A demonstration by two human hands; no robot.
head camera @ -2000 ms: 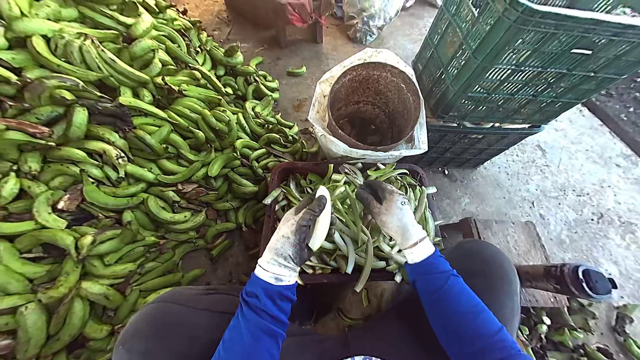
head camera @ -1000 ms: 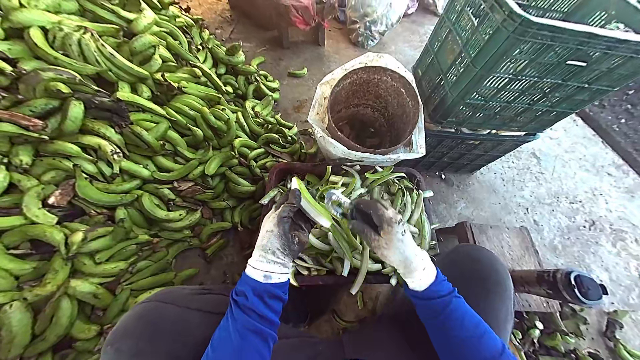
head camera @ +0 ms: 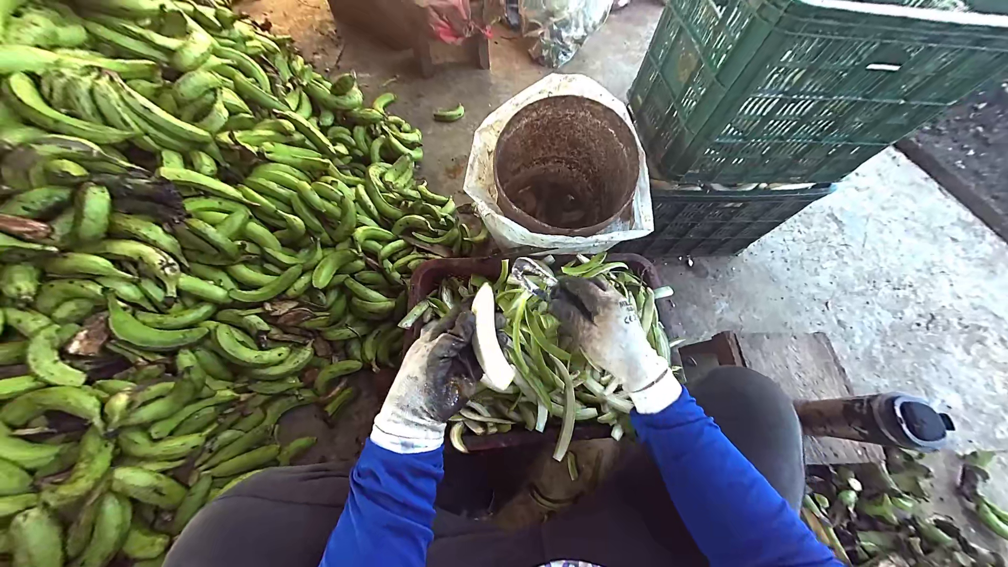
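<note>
My left hand point(head camera: 437, 370), in a stained white and dark work glove, holds a peeled plantain point(head camera: 490, 339), pale and upright, over the near left part of a dark red plastic crate point(head camera: 421, 287). Long green peel strips point(head camera: 551, 370) fill the crate. My right hand point(head camera: 602, 319), gloved too, is closed on a small peeling tool point(head camera: 533, 274) with a shiny, clear-looking end; its handle is hidden in the fingers. The tool is up and right of the plantain, apart from it.
Unpeeled green plantains point(head camera: 260, 276) lie heaped at left. Beyond the crate stands a rusty round container point(head camera: 567, 165) with a white wrapping. Stacked green plastic crates point(head camera: 787, 102) are at upper right. A dark bottle point(head camera: 874, 420) lies by a wooden board point(head camera: 795, 370) at right.
The plantain in my left hand had green peel on it one second ago and now shows pale flesh. My right hand and the tool have moved up, away from the plantain.
</note>
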